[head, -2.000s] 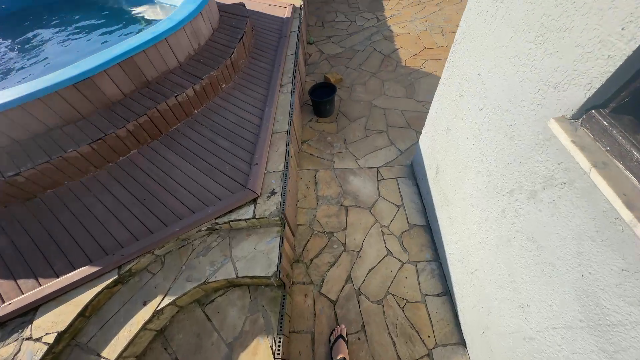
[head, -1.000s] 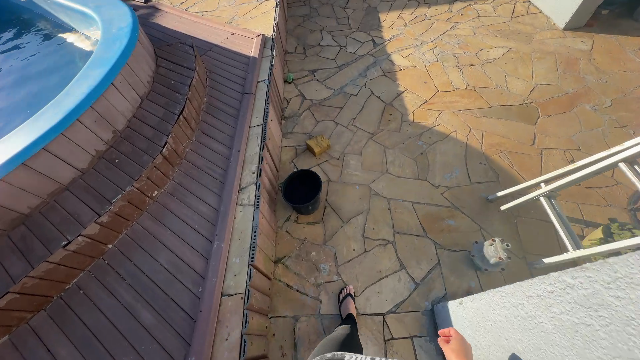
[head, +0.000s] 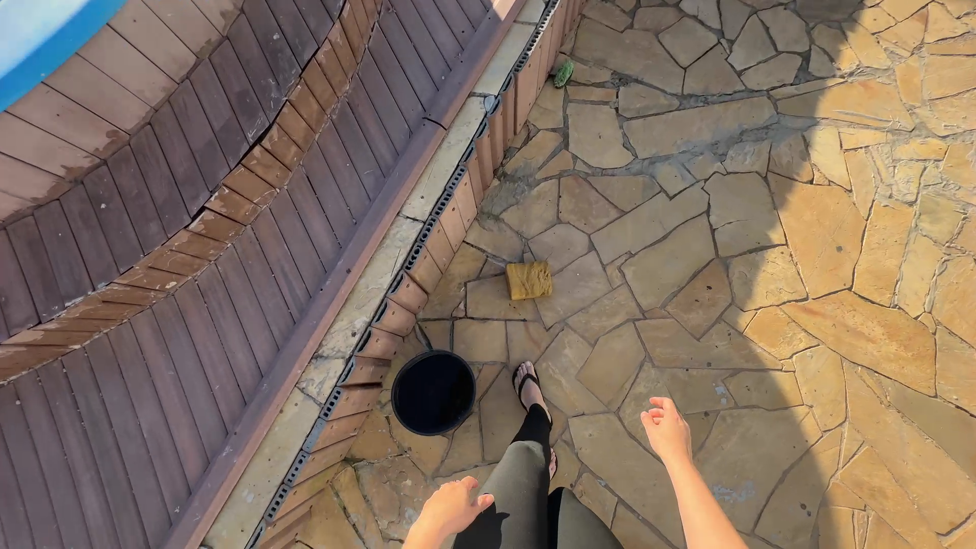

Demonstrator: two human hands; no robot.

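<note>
My left hand [head: 451, 505] is at the lower middle, beside my thigh, holding nothing, its fingers loosely bent. A black bucket [head: 433, 393] filled with dark liquid or deep shadow stands on the paving just beyond it, near the tiled edge. My right hand [head: 666, 428] hangs over the stone paving at the right, fingers partly curled, with no object seen in it. Beyond the bucket a yellow sponge-like block [head: 529, 280] lies on the stones, not touching the bucket. My foot in a black flip-flop [head: 528, 381] is between the bucket and my right hand.
A raised wooden deck [head: 252, 328] with a curved step runs along the left, and the blue pool rim [head: 57, 46] shows at the top left. A narrow stone border with perforated edging drops to irregular stone paving [head: 671, 252]. A small green object [head: 563, 74] lies near the deck's side.
The view has moved toward the bucket and yellow block. Both hands are now in view; one second ago only one hand showed at the bottom. The ladder and white wall are out of view.
</note>
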